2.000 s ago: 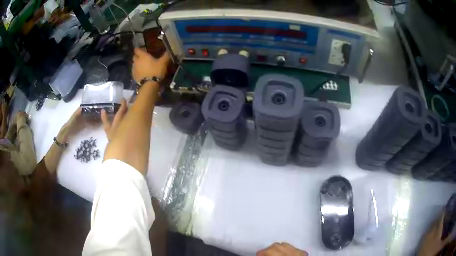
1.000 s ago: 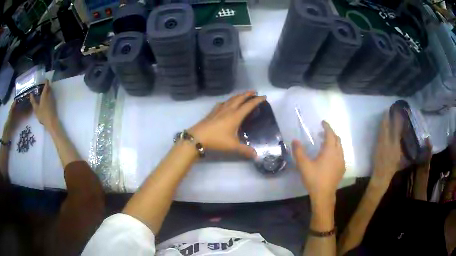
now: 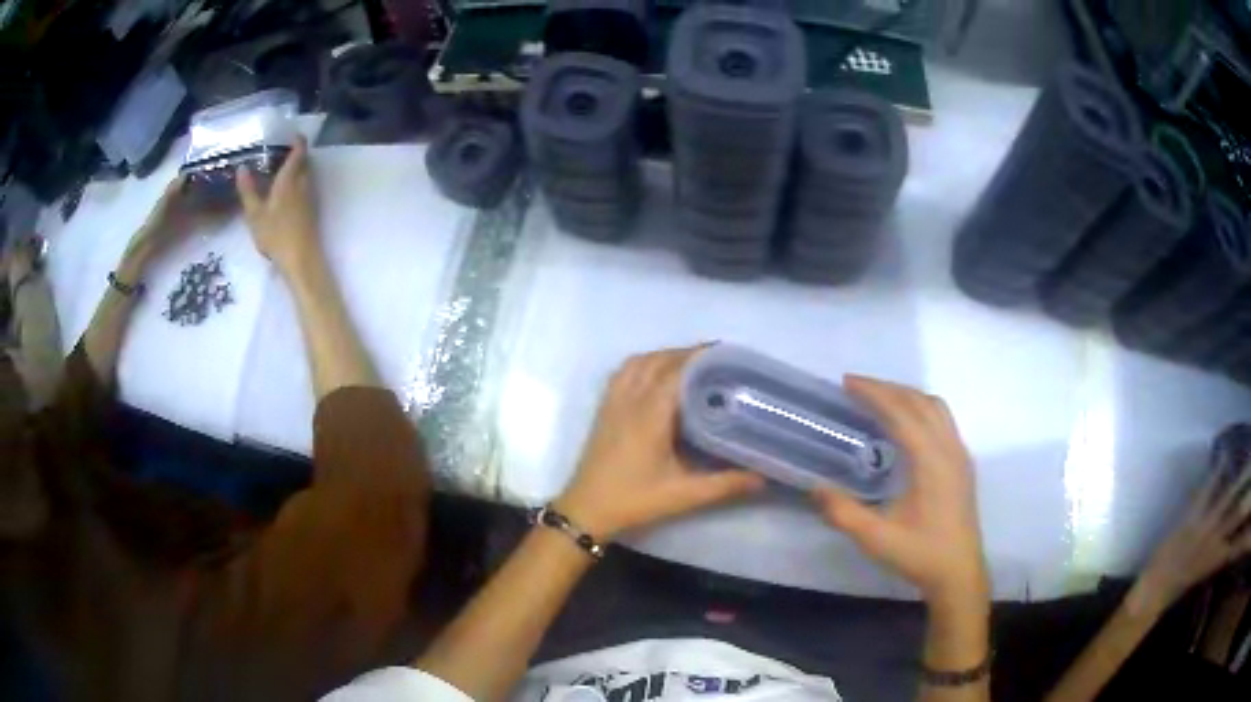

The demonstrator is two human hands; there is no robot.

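An oval clear plastic housing (image 3: 793,418) with a dark part beneath or inside it is held over the bench, tilted down to the right. A round dark spot shows at each end and a bright streak runs along its middle. My left hand (image 3: 656,446) grips its left end, thumb along the near side. My right hand (image 3: 912,501) grips its right end. The underside is hidden by the housing and my fingers.
Stacked grey parts (image 3: 734,151) stand at the back, with more stacks (image 3: 1050,192) at the back right. A neighbour's hands hold a clear and dark housing (image 3: 240,137) at the left, near scattered screws (image 3: 200,289). Another person's hand (image 3: 1207,528) is at the right edge.
My hands have closed on the dark base and clear housing, which lay apart and now show as one held piece. The view has shifted, and the tester has left the picture.
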